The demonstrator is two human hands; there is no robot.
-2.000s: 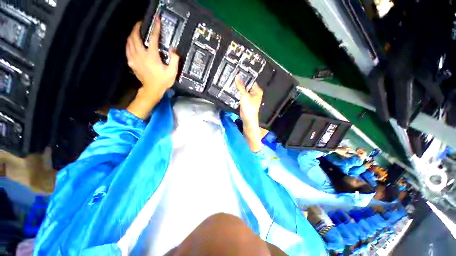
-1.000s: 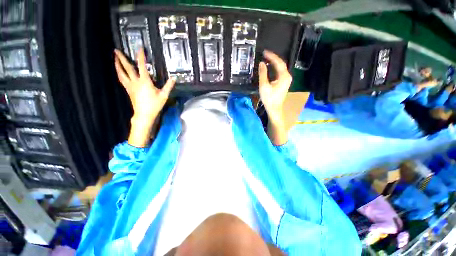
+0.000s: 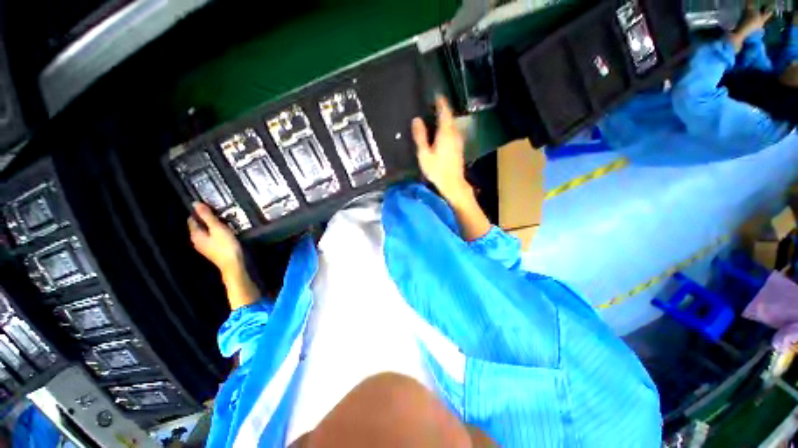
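Observation:
A black foam tray (image 3: 384, 109) lies tilted in front of me. Four of its pockets hold silvery phone units, one of them here (image 3: 352, 137), with batteries and circuit boards showing. The rightmost pocket is empty. My left hand (image 3: 215, 243) holds the tray's lower left corner, fingertips at the edge beside the leftmost phone unit. My right hand (image 3: 444, 150) is at the tray's right end, thumb on the near side and fingers along the edge; it is slightly blurred.
A tray stack (image 3: 131, 245) stands at the left, with phone units in its pockets. A green bench surface (image 3: 289, 66) lies behind the tray. A dark phone-shaped piece (image 3: 477, 73), another tray (image 3: 569, 83) and a person's blue sleeve (image 3: 709, 87) are at the right. A carton (image 3: 520, 188) stands below.
The view has turned. My left hand has moved from over the leftmost phone unit to the tray's lower left corner. My right hand has moved from the empty pocket to the tray's right end.

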